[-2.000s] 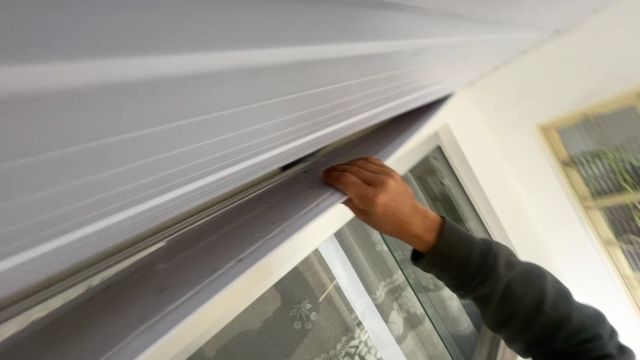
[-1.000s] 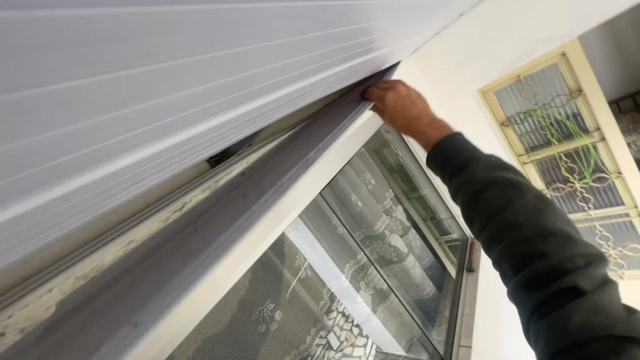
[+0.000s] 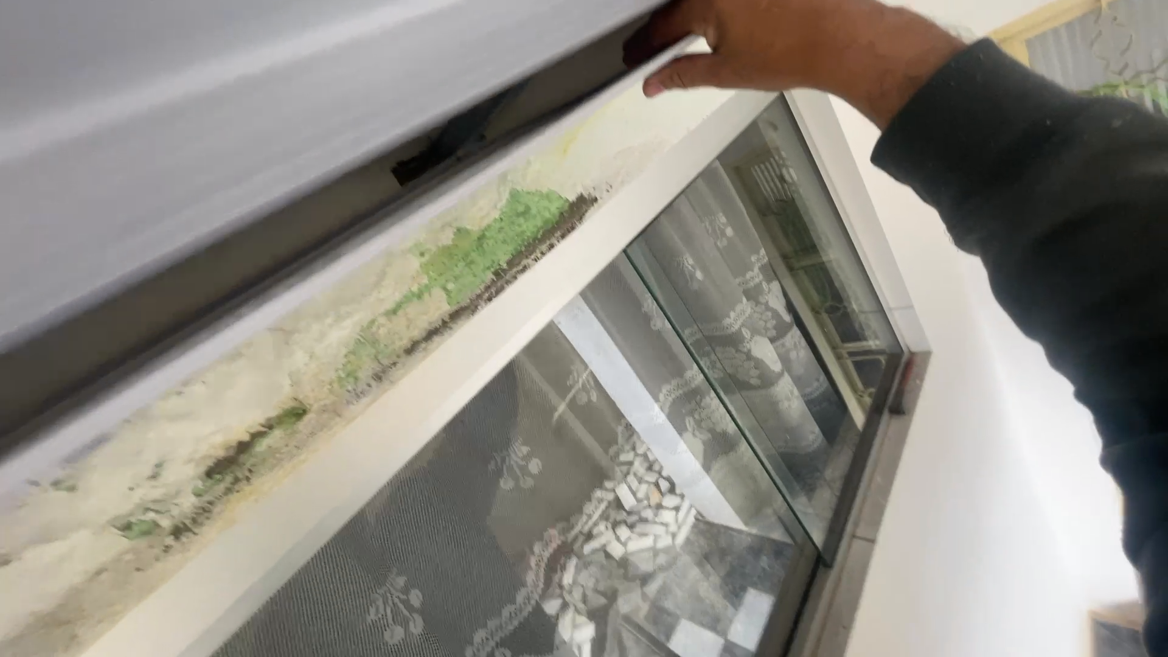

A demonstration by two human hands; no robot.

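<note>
My right hand, in a dark sleeve, is at the top right with its thumb under the edge of a pale trim strip and its fingers curled over into the dark gap. The strip slants along the lower side of a grey ribbed panel. Between panel and strip runs a dark gap with a dark piece inside. Beneath the strip a band of stained wall with green, flaking patches shows above a white window frame. My left hand is not in view.
The sliding window has glass panes, a patterned lace curtain and a reflection of pale stones. Its dark sill runs down the right. A white wall and part of a yellow-framed window lie beyond my arm.
The strip's face covered much of the wall above the window before; now its edge shows and the stained green wall is exposed. My right hand has moved along the strip towards its far end. The view is closer.
</note>
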